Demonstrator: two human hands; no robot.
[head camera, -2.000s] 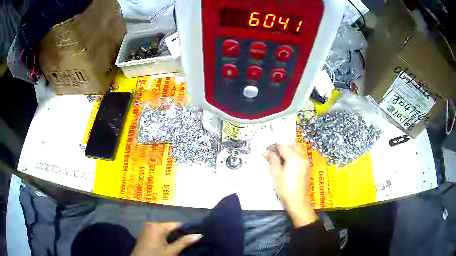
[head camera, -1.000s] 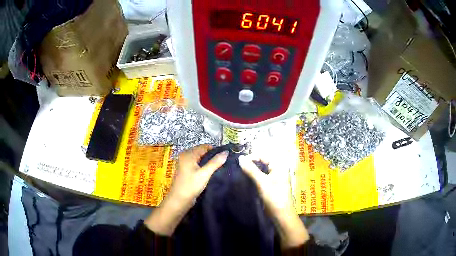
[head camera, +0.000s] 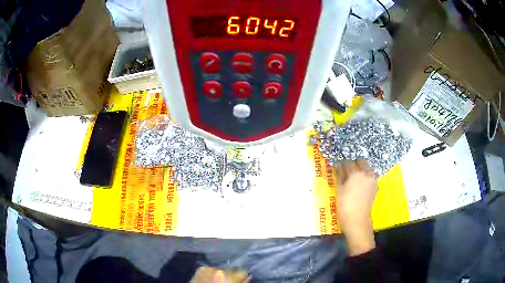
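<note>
My right hand (head camera: 356, 193) reaches over the near edge of the right snap parts pile (head camera: 371, 141), fingertips at the silver pieces; whether it pinches one is hidden. My left hand (head camera: 218, 275) is low at the bottom edge, cut off and blurred, so its grip cannot be seen. Dark cloth (head camera: 188, 265) lies near it below the table edge. The snap-fastening machine (head camera: 243, 72) shows 6042 on its red panel. Its lower die (head camera: 241, 184) stands uncovered, with no cloth on it.
The left snap parts pile (head camera: 183, 155) lies left of the die. A black phone (head camera: 104, 148) lies further left. A plastic tray (head camera: 133, 66) and a brown carton (head camera: 72, 61) stand behind. A labelled carton (head camera: 443, 105) and a small black tool (head camera: 433, 150) are at the right.
Both hands and the dark cloth have left the die. My left hand moved down towards the lap, my right hand right to the parts pile. The counter changed from 6041 to 6042.
</note>
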